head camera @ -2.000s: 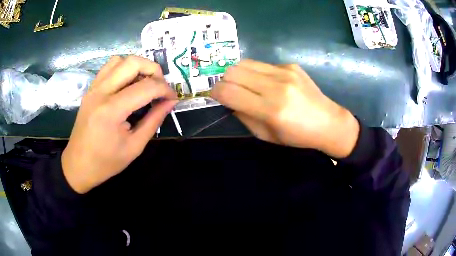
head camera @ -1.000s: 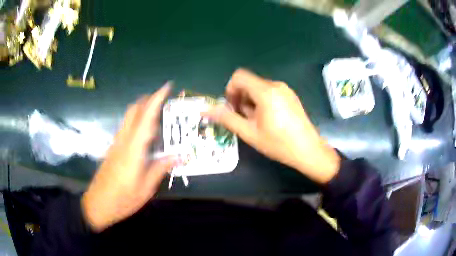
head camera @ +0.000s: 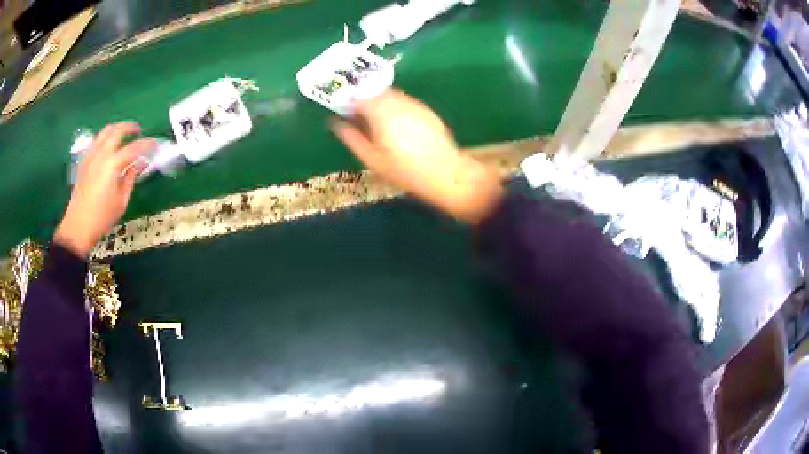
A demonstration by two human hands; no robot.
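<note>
A white open housing [head camera: 211,121] with dark parts inside lies on the bright green belt, with crumpled clear film [head camera: 165,158] at its left side. My left hand [head camera: 99,188] is over this film, fingers spread a little and bent; whether it grips the film cannot be told. A second open housing [head camera: 344,76] lies further right on the belt, tilted in view, with white leads at its top. My right hand [head camera: 410,149] is blurred at its near edge, fingertips at or touching it; a grip cannot be made out.
A worn rail [head camera: 266,206] and whitish post [head camera: 616,75] border the belt. A wire-joined brass contact piece [head camera: 161,365] lies on the dark bench, a brass pile [head camera: 102,297] at left. Another housing [head camera: 710,222], bagged cord [head camera: 670,213] and black loop [head camera: 757,204] are at right.
The view has shifted to the belt. Both hands have left the bench spot in front of me and reach forward over the rail. The housing worked on there is gone from that spot.
</note>
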